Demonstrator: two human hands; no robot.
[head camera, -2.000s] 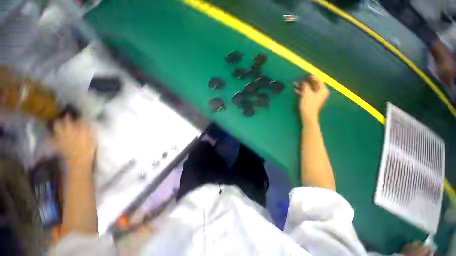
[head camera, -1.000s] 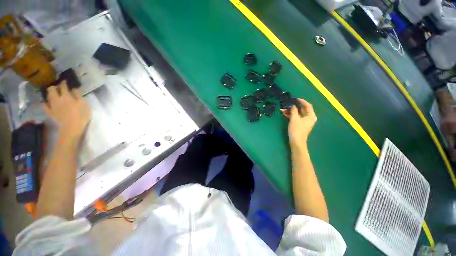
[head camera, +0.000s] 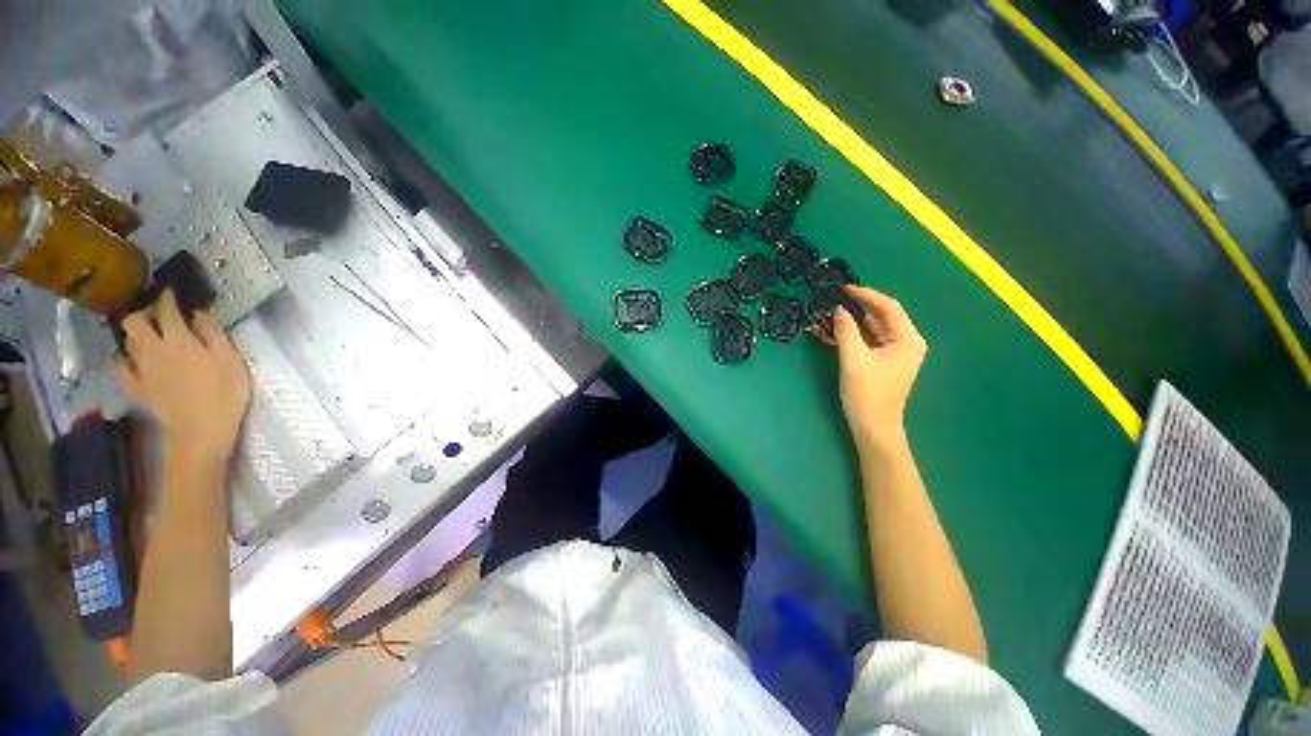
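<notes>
Several black rounded-square watch housings (head camera: 713, 301) lie loose in a loose cluster on the green belt (head camera: 546, 158). My right hand (head camera: 880, 360) is at the right edge of the cluster, with thumb and fingertips pinching a black housing (head camera: 845, 304). My left hand (head camera: 187, 377) is on the white machine base, fingertips at the dark fixture (head camera: 181, 283) beside the amber cylinder (head camera: 72, 259). The fingers hide part of the fixture, and whether they hold anything cannot be seen.
A black block (head camera: 298, 197) and thin tweezers (head camera: 371, 299) lie on the base (head camera: 417, 388). A black handheld terminal (head camera: 91, 529) is left of my left forearm. A white parts sheet (head camera: 1186, 568) lies at right. A small silvery part (head camera: 956, 91) sits on the far lane.
My right hand has moved from near the yellow line back to the cluster's right edge. My left hand stays at the fixture. The camera view has shifted and is sharper.
</notes>
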